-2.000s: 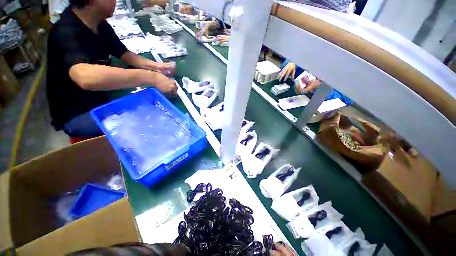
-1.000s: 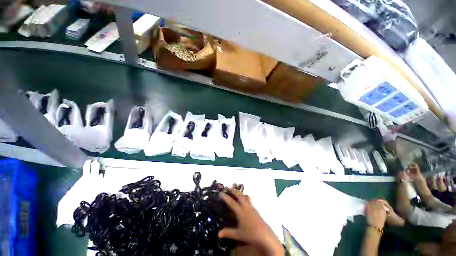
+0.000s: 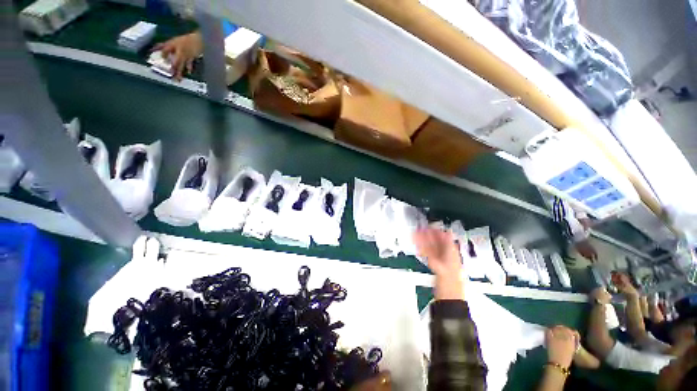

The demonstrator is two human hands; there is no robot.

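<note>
A tangled heap of black cables (image 3: 237,332) lies on a white sheet (image 3: 382,305) in front of me. My right hand (image 3: 439,248), in a dark checked sleeve, is over the row of white sleeves on the belt. It is blurred, its fingers look spread and no cable shows in it. A dark cable (image 3: 471,249) lies on a white sleeve just right of its fingers. White sleeves left of my hand (image 3: 369,208) show no cable; farther left, several carry one cable each (image 3: 329,203). My left hand (image 3: 373,382) is mostly cut off by the bottom edge, beside the heap.
A blue tote (image 3: 27,298) stands at the left edge. A white post crosses the left side. Open brown cartons (image 3: 294,88) stand across the belt. A white power strip (image 3: 582,179) hangs from the overhead shelf. Another person's hands (image 3: 562,347) are at the right.
My right hand has left the cable heap and moved forward and right over the sleeves. A cable now shows on a sleeve there. Another person's hand has appeared across the belt.
</note>
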